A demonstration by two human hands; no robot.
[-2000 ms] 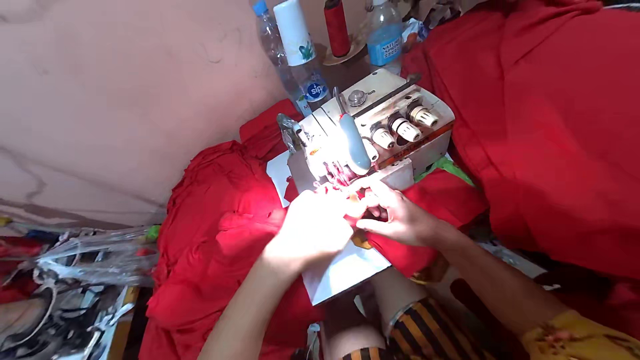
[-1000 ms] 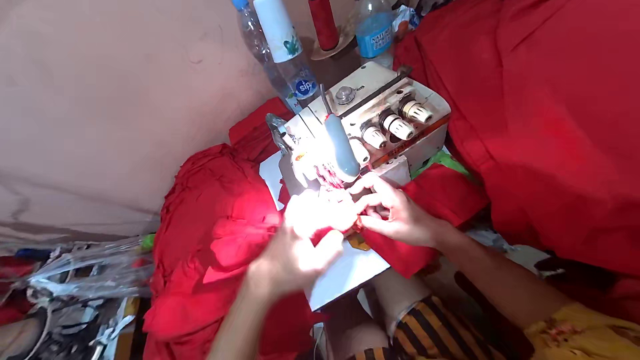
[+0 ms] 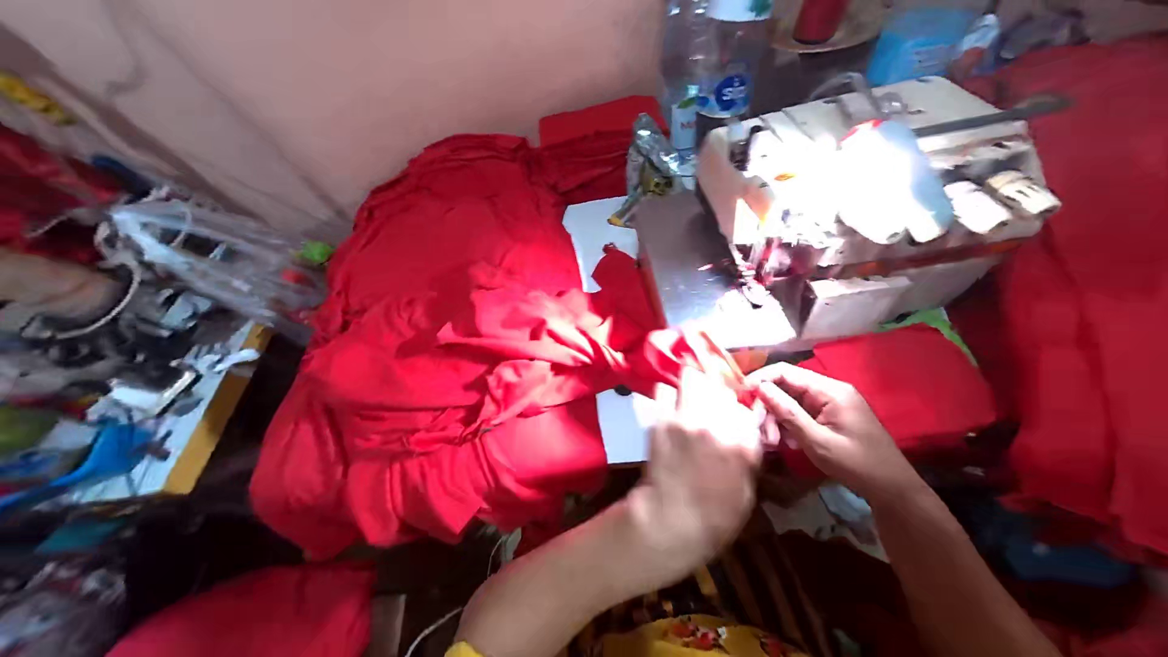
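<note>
My left hand [image 3: 703, 456], blurred, grips a gathered part of a red cloth [image 3: 547, 338] in front of the machine's plate. Close by on its right, my right hand [image 3: 821, 415] pinches the cloth's edge between thumb and fingers. Just beyond both hands stands an overlock sewing machine [image 3: 912, 255] with several white tension dials; glare from its lamp hides the needle area. The cloth runs left from my hands into a big crumpled heap over the white table top [image 3: 625, 438].
Plastic bottles [image 3: 725, 82] and a red thread cone [image 3: 818, 18] stand behind the machine. More red cloth [image 3: 1086, 301] hangs at the right. At the far left, another person's arm [image 3: 55, 283] reaches over a cluttered table with a yellow edge [image 3: 214, 433].
Both hands have moved away from the needle area toward the table's front edge, with the red cloth gathered between them. The view has swung left.
</note>
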